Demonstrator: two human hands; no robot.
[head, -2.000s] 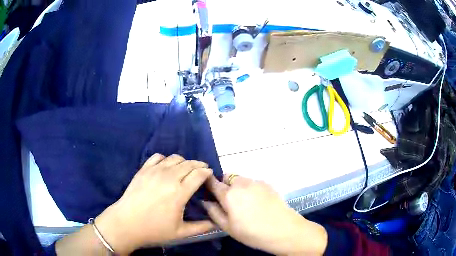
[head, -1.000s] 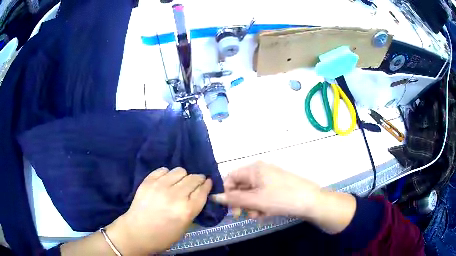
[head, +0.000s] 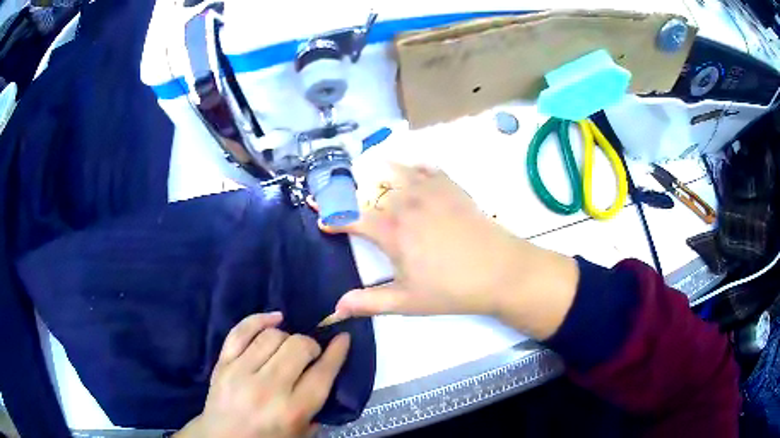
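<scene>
The dark navy cloth (head: 188, 282) lies on the left of the machine bed, its upper edge at the presser foot (head: 295, 190). My left hand (head: 269, 372) is on the cloth near its lower right edge, fingers curled and gripping it. My right hand (head: 436, 248) is spread at the cloth's right edge. Its thumb tip rests on the cloth close to my left fingers, and its forefinger reaches behind the grey-blue knob (head: 333, 192), where the tip is partly hidden. A small pointed tip shows at the thumb; I cannot tell what it is.
The white machine head with a blue stripe stands behind. A cardboard piece (head: 522, 64) and a pale mint block (head: 586, 84) are on it. Green-and-yellow-handled scissors (head: 605, 171) and orange-brown snips (head: 684, 195) lie right. A ruler tape (head: 479, 389) runs along the front edge.
My right hand has moved from the cloth's lower edge up toward the presser foot and spread. My left hand has moved slightly down. The view has shifted, with the machine head larger.
</scene>
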